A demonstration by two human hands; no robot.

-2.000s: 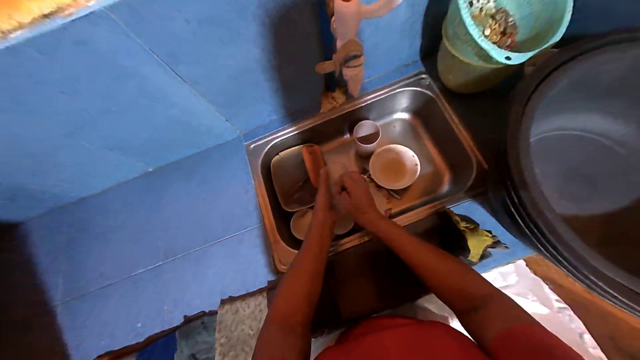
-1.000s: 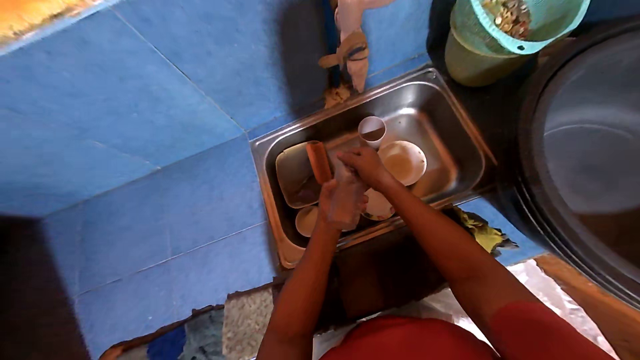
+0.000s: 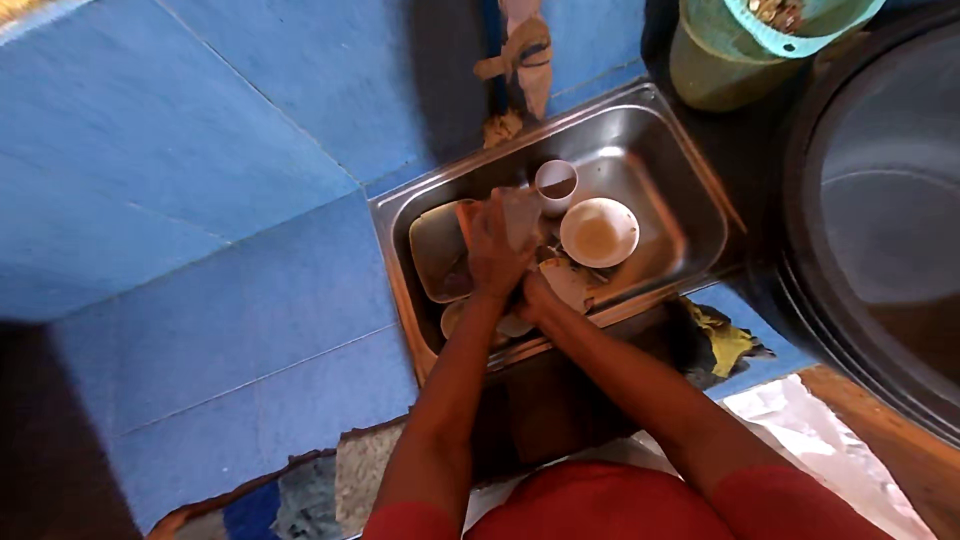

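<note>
Over the metal sink (image 3: 660, 277), my left hand (image 3: 499, 255) is closed around a pale, translucent cup-like container (image 3: 521, 214). My right hand (image 3: 534, 298) is just below it, close to my left wrist; its fingers are mostly hidden. An orange item (image 3: 466, 217) shows behind my left fingers. In the basin a white bowl (image 3: 600, 232) lies right of my hands, and a whitish cup (image 3: 556, 181) stands behind it. A rectangular container (image 3: 431, 255) sits at the basin's left, and a pale dish (image 3: 564, 283) lies beside my right hand.
A faucet wrapped in cloth (image 3: 529, 60) rises behind the sink against blue tiles. At the back right stands a green basket (image 3: 795, 45) holding scraps. A large dark tub (image 3: 806, 247) takes up the right side. A yellow cloth (image 3: 724, 341) lies on the ledge by the sink.
My right hand has moved down from the upper part of the held container to near my left wrist. The container, upright before my palm earlier, has moved up toward the back of the sink.
</note>
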